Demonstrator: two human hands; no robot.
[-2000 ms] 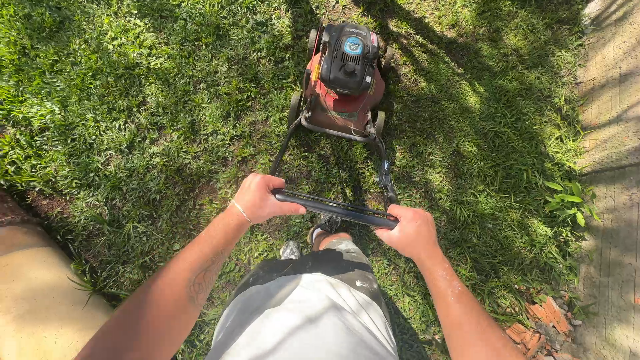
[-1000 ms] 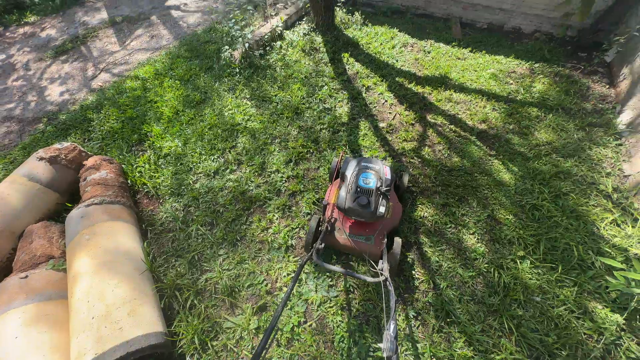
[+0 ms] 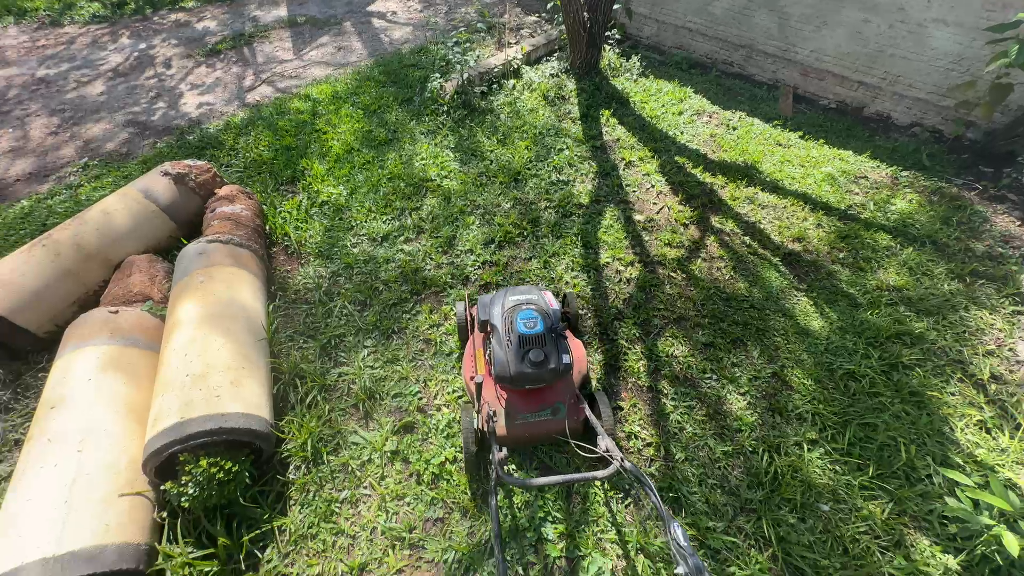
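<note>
A red push lawn mower point(image 3: 524, 420) with a black engine point(image 3: 530, 340) stands on the grass, low in the middle of the head view. Its two handle tubes run down past the bottom edge, and a thin cable hangs by the metal crossbar point(image 3: 560, 478). Both of my hands are outside the frame, so their hold on the handle cannot be seen.
Several large pipes point(image 3: 216, 344) lie on the grass at the left. A tree trunk point(image 3: 587, 36) rises at the top, beside a low edging point(image 3: 508, 60). A pale wall point(image 3: 808, 56) runs along the upper right, and bare ground point(image 3: 152, 80) spans the upper left.
The view has tilted up strongly. My two hands, on the mower's handlebar two seconds ago, have dropped out of the frame.
</note>
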